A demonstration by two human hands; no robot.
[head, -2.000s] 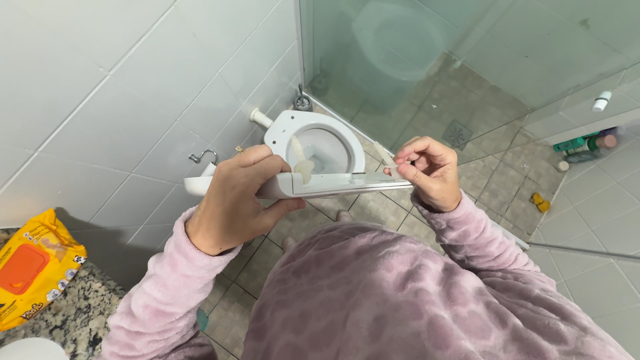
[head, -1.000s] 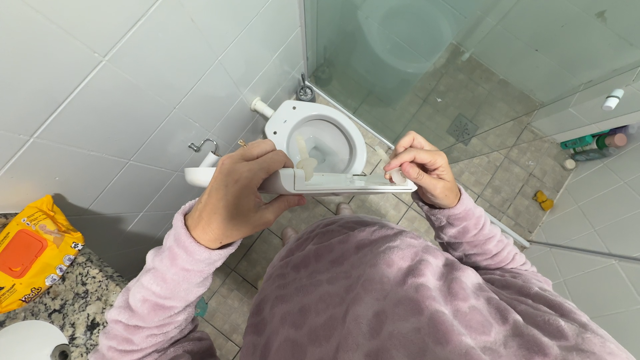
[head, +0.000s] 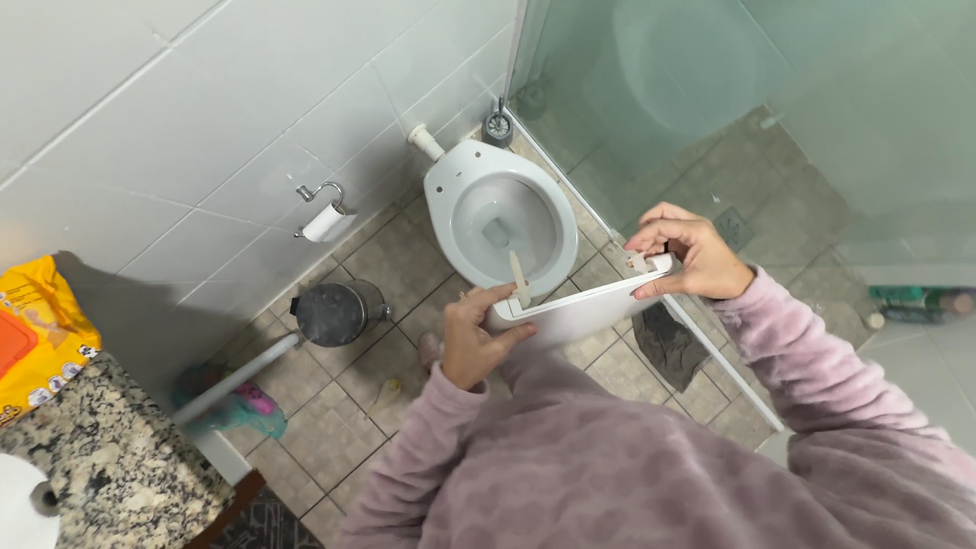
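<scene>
A white toilet seat with its lid (head: 579, 316) is held edge-on between my two hands, above the near rim of the toilet bowl (head: 560, 221). My left hand (head: 484, 332) grips its left corner, thumb on the near face. A translucent plastic hinge bolt (head: 518, 278) sticks up there beside my fingers. At the right corner, my right hand (head: 682, 255) has its thumb against the near face and its fingers by a second plastic hinge piece (head: 639, 263). Two mounting holes show at the back of the bare bowl.
A pedal bin (head: 332, 314) and a toilet paper roll on a holder (head: 325, 223) are left of the bowl. A toilet brush (head: 498, 128) stands behind it. The glass shower screen (head: 686, 91) is at right. A granite counter (head: 130, 450) holds a yellow wipes pack (head: 46, 328).
The seat has turned from nearly level in view to slanting, its right end higher. My view has shifted, so the bin and the paper roll now show.
</scene>
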